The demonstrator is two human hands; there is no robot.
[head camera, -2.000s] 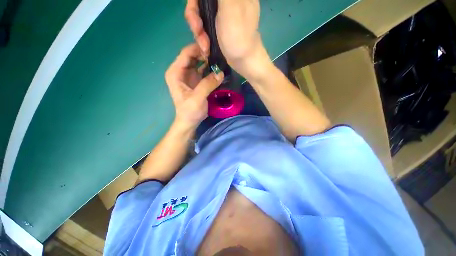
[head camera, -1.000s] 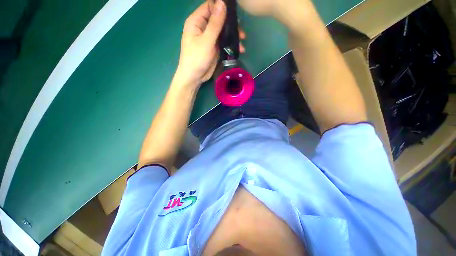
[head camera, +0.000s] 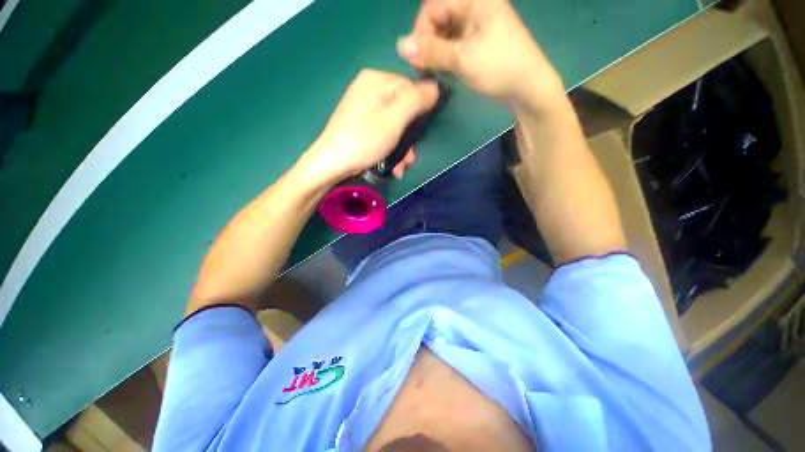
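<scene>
My left hand (head camera: 369, 119) is closed around a dark handle (head camera: 418, 131), which slants up and to the right over the bench edge. A shiny magenta ring (head camera: 335, 211) with a dark centre hole is at the handle's lower end, below my left hand. Small metallic parts show at the neck between them. My right hand (head camera: 494, 53) is above and right of the handle's upper end, with its fingers curled. Whether it pinches anything is too blurred to tell.
The green bench top (head camera: 176, 212) has a curving white strip (head camera: 132, 106) on the left. A brown carton (head camera: 609, 168) of black shells (head camera: 706, 168) stands at the right. More cardboard lies under the bench edge at lower left. A small speck is near the bench's lower left corner.
The magenta ring and handle have moved down and left and now slant. My left hand has moved down and closed over the handle. My right hand has come down more fully into view.
</scene>
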